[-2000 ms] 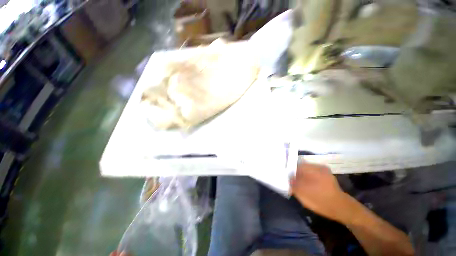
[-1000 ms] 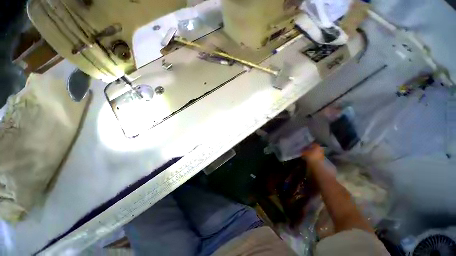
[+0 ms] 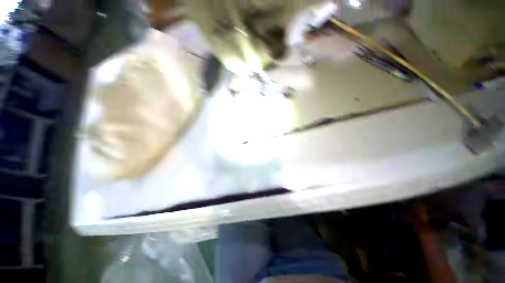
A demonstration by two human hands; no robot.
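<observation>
A cream to beige garment [image 3: 147,116] lies bunched on the left part of the white sewing table [image 3: 354,199]. A clear poly bag [image 3: 155,260] hangs below the table's front edge at lower left; what holds it is not visible. My left hand is not in view. A blurred reddish-brown shape, perhaps my right hand and forearm [image 3: 429,232], shows under the table edge at lower right. Its fingers and anything in them cannot be made out.
The sewing machine head [image 3: 238,33] stands at the back middle over a glaring lamp-lit plate [image 3: 252,127]. A long thin yellowish stick-like tool [image 3: 410,66] and small metal tools [image 3: 382,63] lie to its right. Green floor and dark racks are at far left.
The view has swung back left from the machine's right side, so the whole garment and the poly bag show again. The white packet by my right hand is no longer discernible.
</observation>
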